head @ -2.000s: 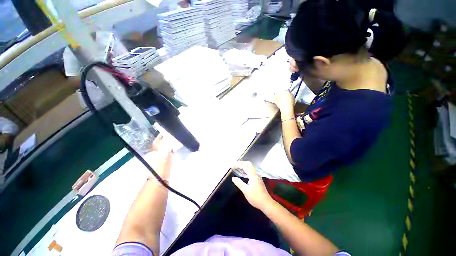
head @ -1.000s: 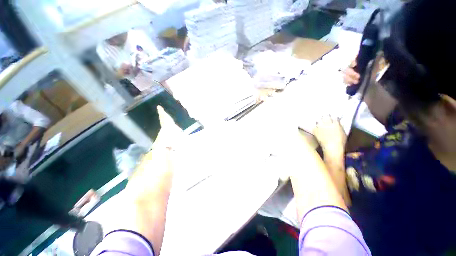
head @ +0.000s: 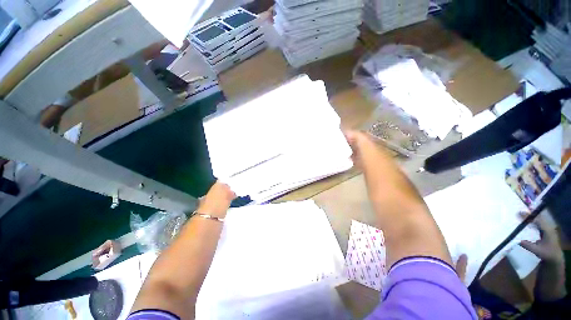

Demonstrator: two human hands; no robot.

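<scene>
A stack of flat white panels [head: 278,140] lies at the back of the bench, its sheets slightly fanned. My left hand [head: 218,197] grips its near left corner. My right hand [head: 355,145] grips its right side; the fingertips of both hands are partly hidden. How many panels they hold, I cannot tell. Another white panel [head: 269,250] lies flat between my forearms, its surface washed out by glare. A black electric screwdriver [head: 53,291] shows at the lower left, its nose beside a round dish of screws [head: 106,300].
A second black screwdriver [head: 494,136] hangs at the right, near a coworker's hand [head: 546,242]. Taller panel stacks [head: 319,31] and clear plastic with white pieces [head: 419,94] lie behind. A pink box [head: 106,254] and clear bag [head: 158,230] are left. Red-patterned paper [head: 366,255] lies by my right forearm.
The view has swung and come closer to the rear stack. Both my hands have reached forward to its sides. The coworker has moved mostly out of view at the right.
</scene>
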